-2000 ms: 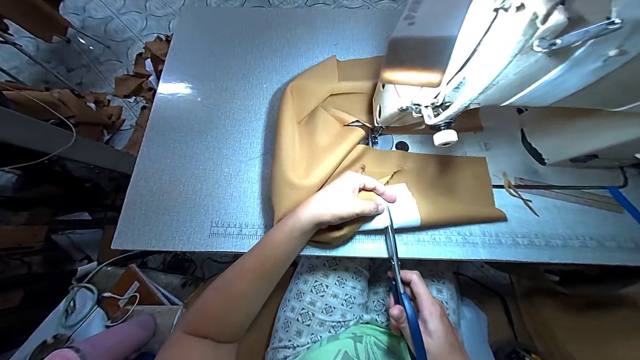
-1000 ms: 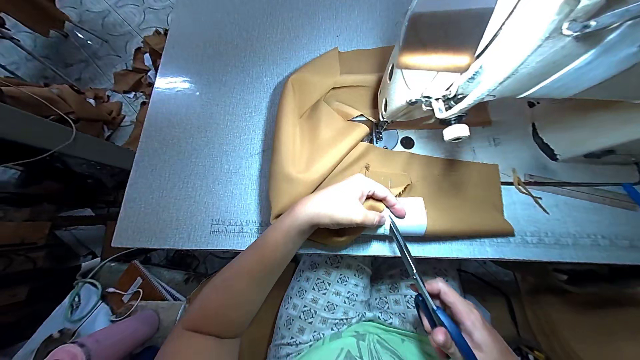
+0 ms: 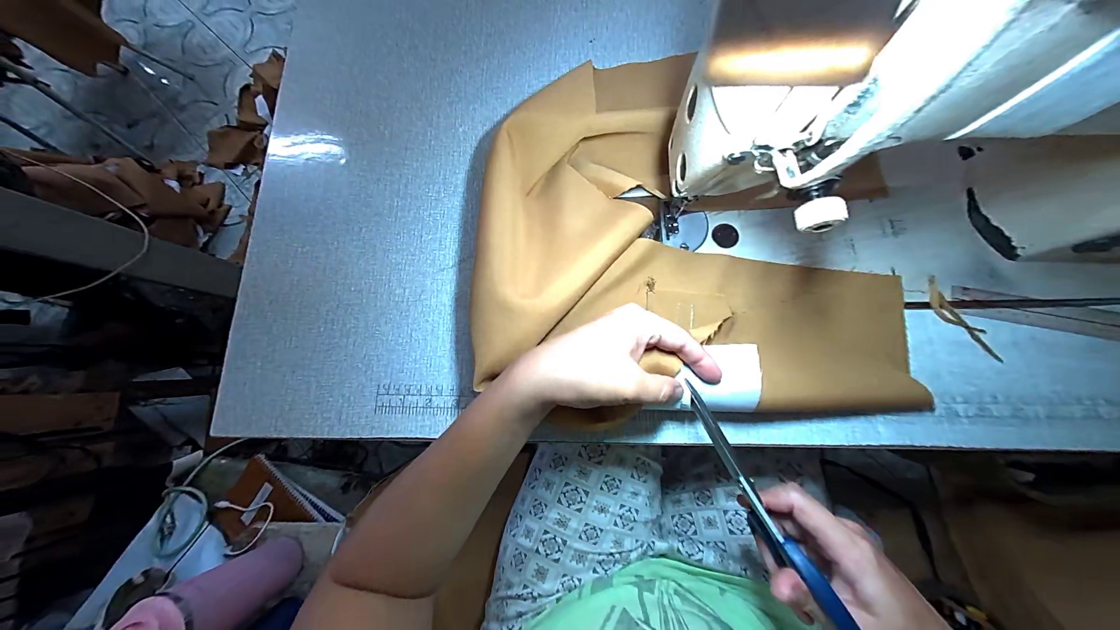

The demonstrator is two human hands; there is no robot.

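Tan fabric (image 3: pixel 560 219) lies folded on the sewing machine table, partly beside the needle and presser foot (image 3: pixel 672 219). My left hand (image 3: pixel 604 363) pinches a fold of it between thumb and fingers, at the left edge of a white fabric piece (image 3: pixel 735 376). My right hand (image 3: pixel 831 551) holds blue-handled scissors (image 3: pixel 726 451) by the handles. Their blades look nearly closed, and the tips touch the white piece's left edge beside my left thumb. A small flap with a frayed edge (image 3: pixel 717 325) stands up just above the white piece.
The sewing machine head (image 3: pixel 787 114) overhangs the upper right of the table (image 3: pixel 367 219). A thin fabric scrap (image 3: pixel 958 319) lies right of the tan fabric. Brown fabric pieces (image 3: pixel 131 197) hang and lie at the left. A pink roll (image 3: pixel 219 586) is at the lower left.
The scissors and my right hand have shifted right from where they were two seconds ago, so the scissors now slant more. My left hand keeps its pinch on the tan fabric.
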